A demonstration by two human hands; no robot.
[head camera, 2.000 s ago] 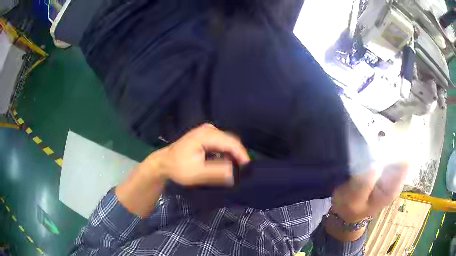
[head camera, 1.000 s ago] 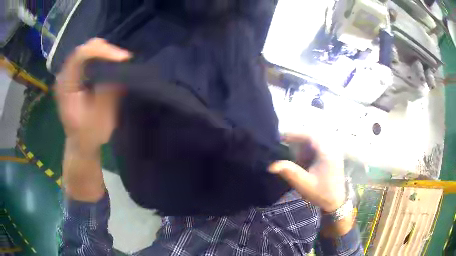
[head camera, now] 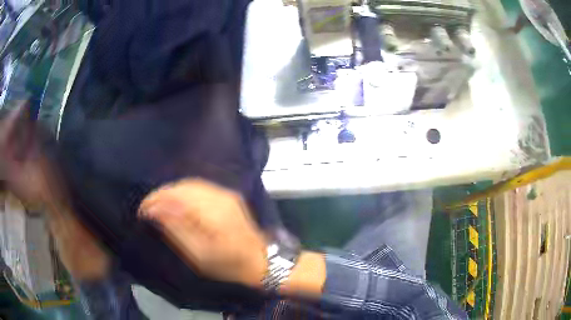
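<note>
A large dark navy garment [head camera: 169,125] hangs from the top left down over the lap, left of the sewing machine. My right hand [head camera: 206,228], with a metal watch at the wrist, lies on the garment at lower centre; its fingertips are hidden against the cloth, so its hold is unclear. My left hand [head camera: 22,156] is strongly blurred at the left edge, beside the cloth; its fingers cannot be made out. The white sewing machine head [head camera: 329,31] and the brightly lit needle area [head camera: 332,78] stand right of the garment, with neither hand at them.
The white machine bed [head camera: 388,156] with dark round holes spans the middle right, its front edge above the right forearm. A yellow bar [head camera: 519,181] and a pale slatted board [head camera: 532,250] are at lower right. Yellow-black marking [head camera: 473,250] shows beside the board.
The view has swung so the machine sits further left and higher. My right hand has moved left across the garment, away from the bed. My left hand has moved out to the left edge.
</note>
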